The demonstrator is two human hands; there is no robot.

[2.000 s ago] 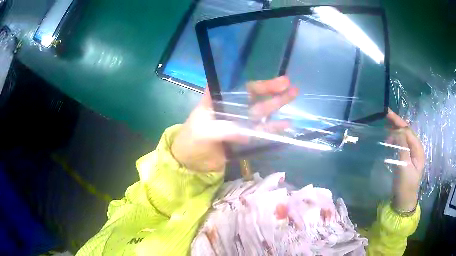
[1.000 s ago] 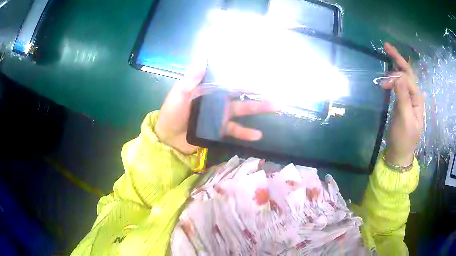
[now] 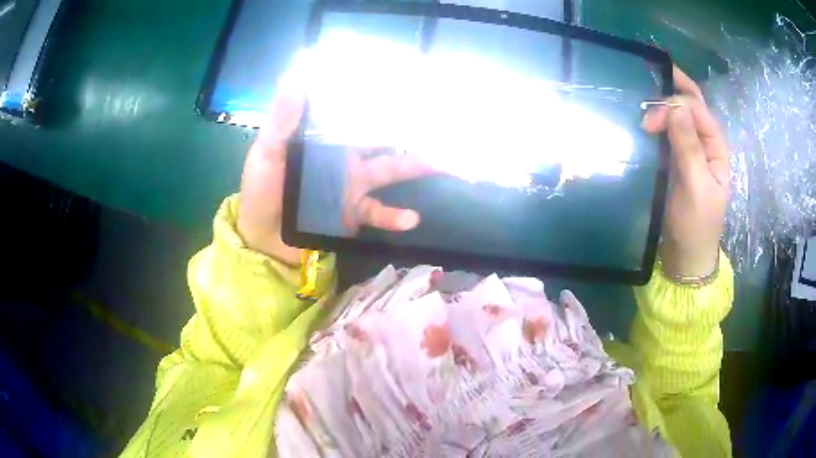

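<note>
A see-through touch panel (image 3: 501, 215) with a black border is held up in front of me, with strong white glare over its upper middle. My left hand (image 3: 277, 179) grips its left edge, with fingers showing through the glass. A small orange-gold strip (image 3: 308, 274) hangs by the panel's lower left corner. My right hand (image 3: 698, 170) is at the right edge. Its fingertips are at a tiny whitish piece (image 3: 660, 105), perhaps a pull tab. Whether film lies on the glass cannot be told through the glare.
A panel stack (image 3: 255, 67) lies on the green bench (image 3: 134, 170) behind the held panel, partly hidden by it. A tangled clear film pile (image 3: 774, 134) is at the right. A white part with black outline (image 3: 805, 273) is at the far right. Another panel (image 3: 31, 54) lies far left.
The panel has tilted and come lower and leftward, with both hands still on it. The bright film streaks below it two seconds ago no longer show. The right fingertips have moved up the edge.
</note>
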